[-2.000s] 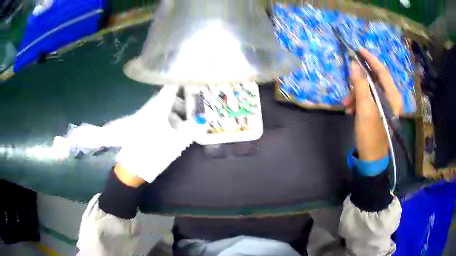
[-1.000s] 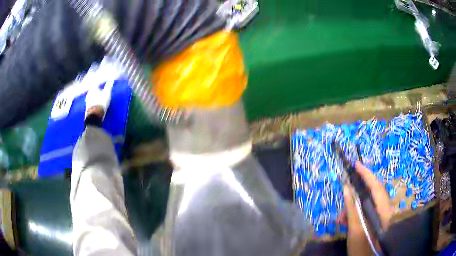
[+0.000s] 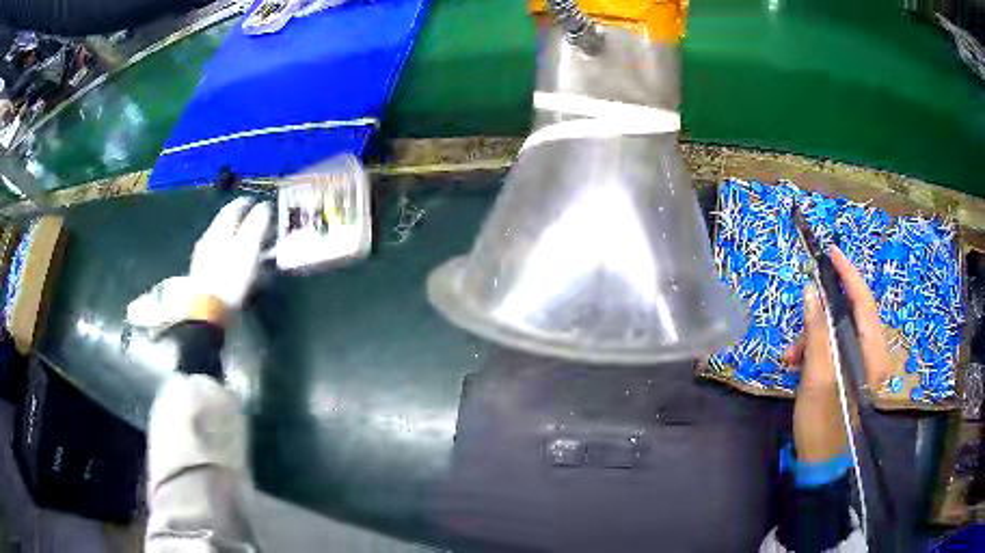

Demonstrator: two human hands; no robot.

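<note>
A white open housing [image 3: 324, 216] with small parts inside stands out on the left part of the dark-green bench, slightly blurred. My left hand [image 3: 229, 259], in a white glove, is close against its left side; the blur hides whether the fingers grip it. A whitish shape beside the glove may be a thumb or bagged cord. My bare right hand [image 3: 842, 335] holds a black soldering iron [image 3: 840, 302], its tip pointing away over the tray of blue discs [image 3: 756, 281]. A pale solder feed tube runs along the iron to the blue wrist strap [image 3: 818, 467].
A clear fume hood [image 3: 594, 248] stands over the middle, between my hands. Below it is a black mat [image 3: 605, 497]. A blue sheet [image 3: 313, 81] at the far left bears a white unit [image 3: 270, 15]. A cardboard box edge [image 3: 41, 283] is at the far left.
My left hand has come back from the far blue sheet to the near bench, where a housing now shows beside it. The view has tilted down. My right hand still holds the iron.
</note>
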